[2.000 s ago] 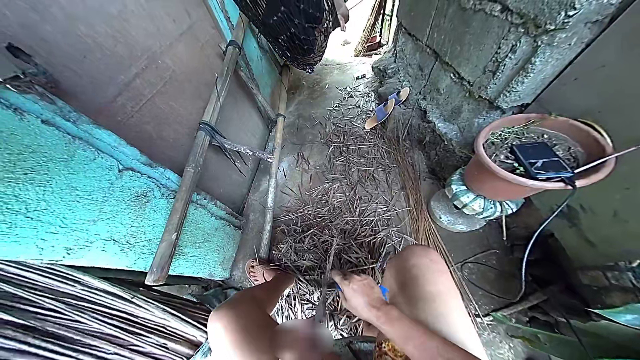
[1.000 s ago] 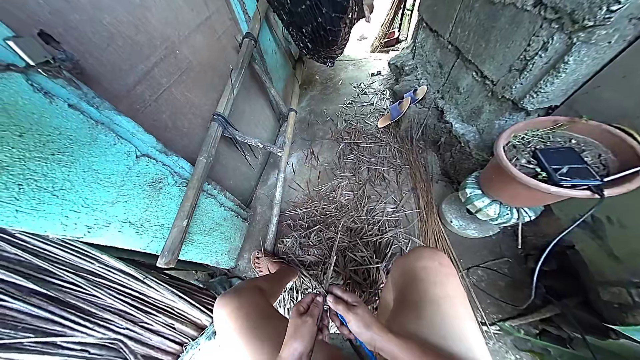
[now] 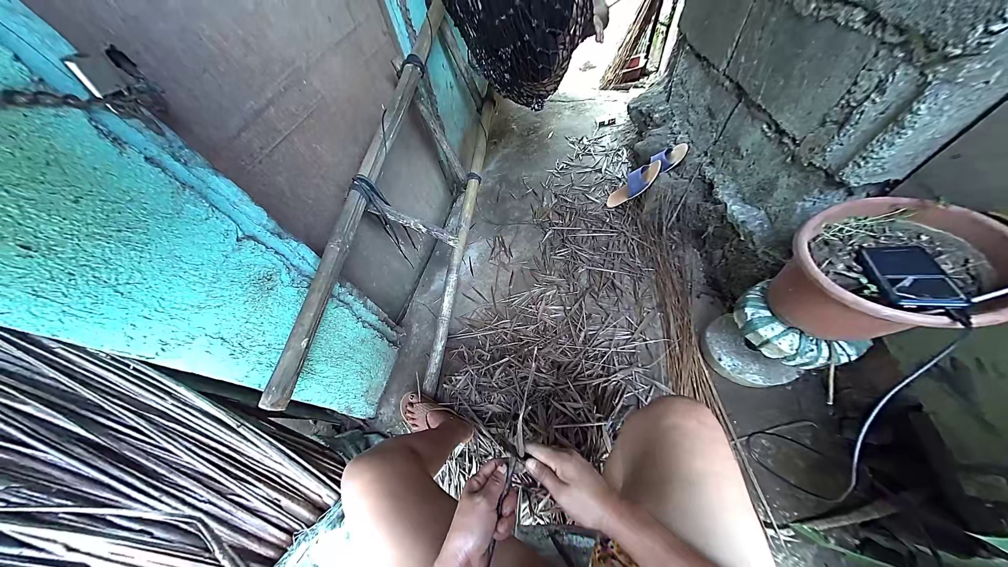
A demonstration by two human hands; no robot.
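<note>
Between my knees, my left hand (image 3: 487, 504) is closed on a thin dark stalk (image 3: 501, 504) that runs down past the wrist. My right hand (image 3: 567, 480) is just right of it and slightly higher, with thumb and fingers pinching the stalk's upper part, where dry leaf bits stick out. Whether it also holds a blade cannot be told. Dry brown leaf scraps (image 3: 567, 378) are heaped on the ground beyond both hands. A row of thin stripped sticks (image 3: 681, 331) lies right of the heap. At the lower left is a large pile of long dark stalks (image 3: 118, 465).
A bamboo ladder (image 3: 335, 260) leans at the left by a turquoise wall (image 3: 157, 236). Blue-strapped sandals (image 3: 636, 185) lie near the block wall. At right, a clay pot (image 3: 835, 295) holds a dark device (image 3: 913, 276) with a cable. A black net (image 3: 520, 47) hangs at the top, with part of a person's hand beside it.
The blue item seen by my right hand in both earlier frames no longer shows. My hands, close together one second ago, now sit slightly apart, the right one higher.
</note>
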